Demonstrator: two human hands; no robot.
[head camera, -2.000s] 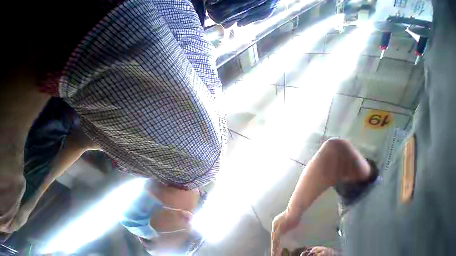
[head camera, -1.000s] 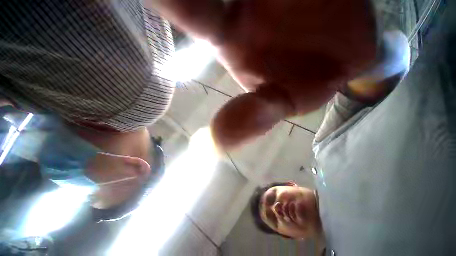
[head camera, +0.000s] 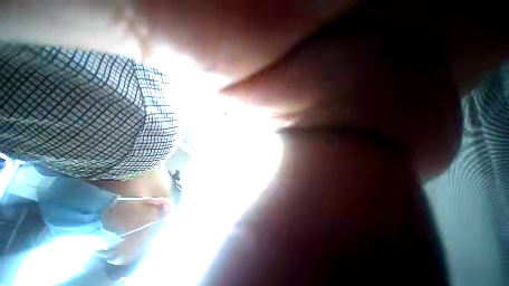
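A very large, dark and blurred hand (head camera: 346, 201) covers the middle and right of the view, close to the lens. Its fingers or palm folds run across the top and down to the bottom edge. I cannot tell whether it is my left or my right hand, or whether a second hand is there. No held thing shows. Grey-blue cloth (head camera: 474, 206), like a work shirt, shows beyond it at the right edge.
A person in a white-and-dark checked garment (head camera: 83, 111) is at the left, with a light blue face mask (head camera: 75, 206) and white ear loops. Glaring ceiling light (head camera: 223, 167) fills the centre. The view is tilted upward.
The blurred hand has come closer and covers more of the right side. The face at lower right is no longer visible. Earlier, the "19" sign and a bent arm also showed.
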